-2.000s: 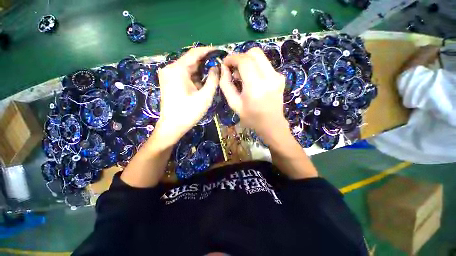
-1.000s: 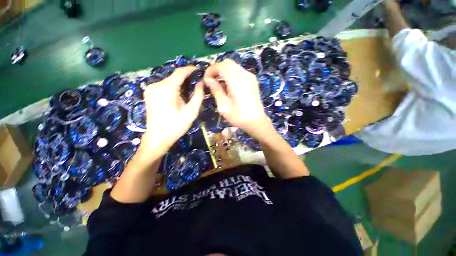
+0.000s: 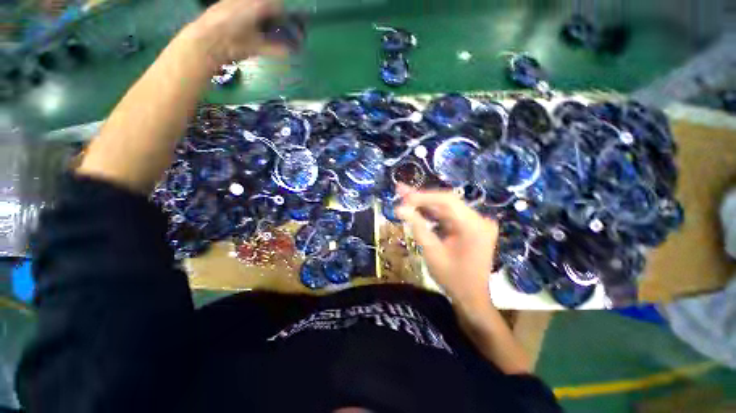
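Observation:
My left hand [image 3: 238, 31] is stretched out over the green conveyor at the upper left, blurred. A dark round unit [image 3: 287, 31] is at its fingertips and looks held. My right hand [image 3: 453, 234] is low over the near middle of the bench, fingers bent close together; whether they hold anything I cannot tell. Many black and blue round units [image 3: 484, 165] with pale wire loops lie heaped across the bench. Small coppery parts [image 3: 395, 250] lie left of my right hand. A reddish pile [image 3: 266, 248] and smaller blue discs [image 3: 327, 266] lie at the near edge.
The green conveyor [image 3: 460, 32] runs along the far side with spaced units on it. Brown cardboard [image 3: 698, 185] covers the bench's right end. Another person's pale clothing [image 3: 702, 323] shows at the right edge. A yellow floor line [image 3: 637, 387] is at the lower right.
My hands were together over the heap on a dark unit; they are now apart. My left hand has moved forward and left over the conveyor, my right back toward the near edge. The view has shifted.

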